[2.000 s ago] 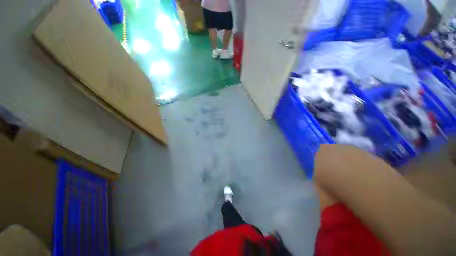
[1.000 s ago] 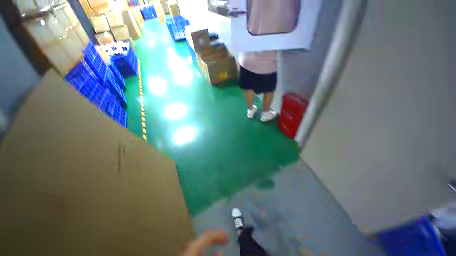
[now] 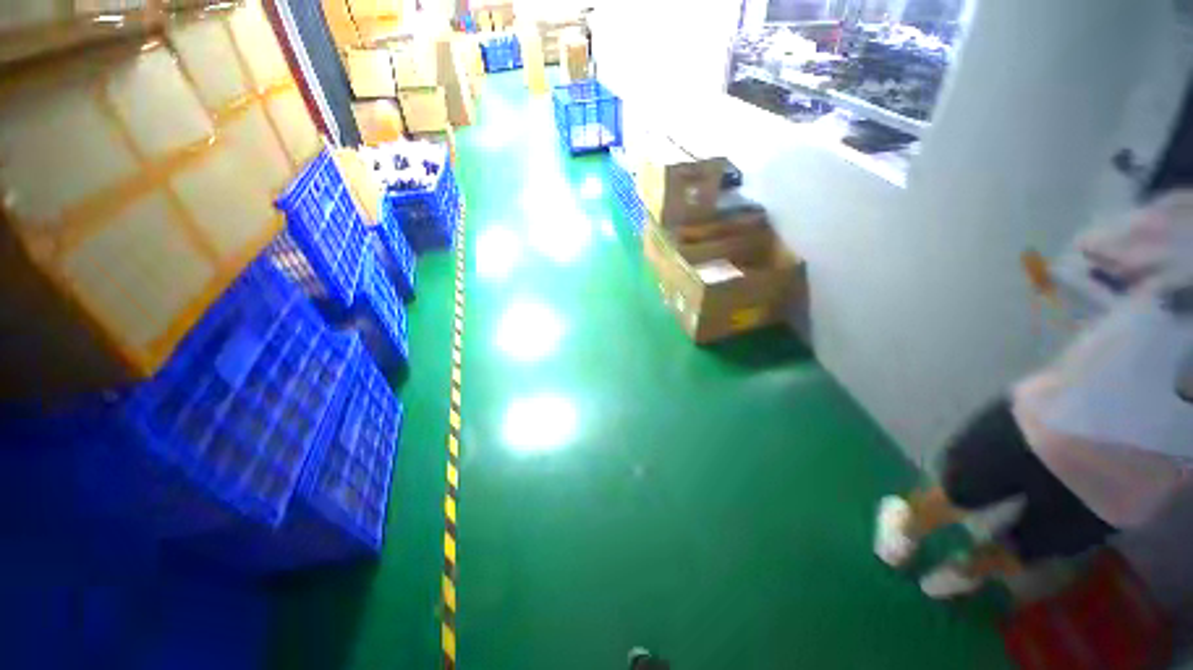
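Observation:
Neither of my hands is in the picture. Nearest in front of me is the glossy green floor [image 3: 628,484]. Blue crates [image 3: 249,380] stand stacked on the left, beside the yellow-black floor tape [image 3: 453,458]. Behind them a blue crate [image 3: 425,216] is filled with white-and-black units [image 3: 403,166]. Cartons with yellow-orange tape [image 3: 170,170] are piled at the upper left. On the right, an open brown carton [image 3: 746,295] stands against the wall, with another brown carton [image 3: 687,190] by it. The tip of a shoe [image 3: 641,658] shows at the bottom edge.
A person in a pale top and dark shorts [image 3: 1007,471] is at the right, blurred, by a red crate [image 3: 1092,622]. A blue slatted cage or crate [image 3: 587,118] stands farther along the aisle. More cartons [image 3: 419,92] are at the back. The right wall [image 3: 864,288] has a window.
I have moved forward through the doorway onto the green floor. The door and the large cardboard at the left are out of view. A blurred hand at the bottom edge is gone. The person now appears farther right.

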